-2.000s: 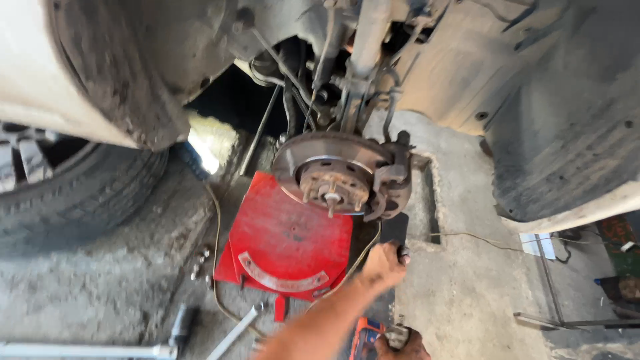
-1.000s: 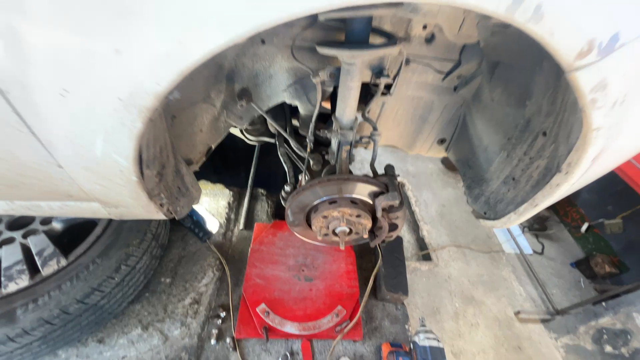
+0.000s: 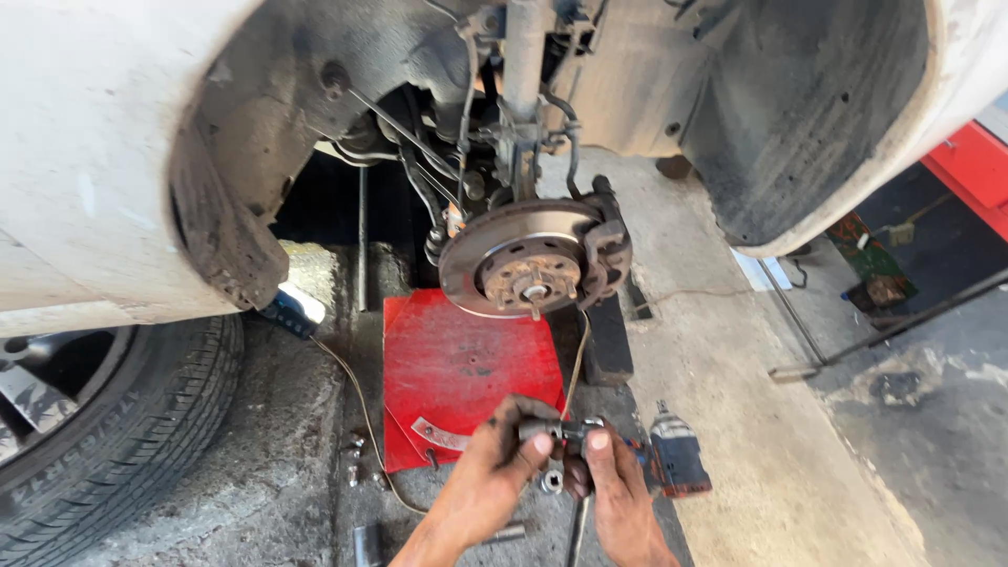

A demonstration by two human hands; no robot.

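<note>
My left hand (image 3: 504, 465) holds a metal socket (image 3: 539, 430) between thumb and fingers. Its end meets the head of a ratchet wrench (image 3: 587, 427), which my right hand (image 3: 618, 488) grips; the handle seems to run down below that hand. Another socket (image 3: 552, 481) shows between the two hands. Just right of my right hand lies a cordless impact wrench (image 3: 679, 457) on the floor. Above the hands is a rusty brake disc (image 3: 504, 252) with its hub and studs, the brake caliper (image 3: 608, 248) at its right side and the suspension strut (image 3: 524, 71) above.
A red turning plate (image 3: 472, 346) lies under the disc, beside a dark block (image 3: 608, 339). A removed wheel (image 3: 181, 409) lies at the left, near a lit work lamp (image 3: 291, 313) with a cord. Wheel nuts (image 3: 353, 475) and a loose socket (image 3: 367, 545) are on the floor.
Two seconds ago one hand was near the dark block and the other at the impact wrench. One second ago no hands showed; now both are together, holding the socket and ratchet.
</note>
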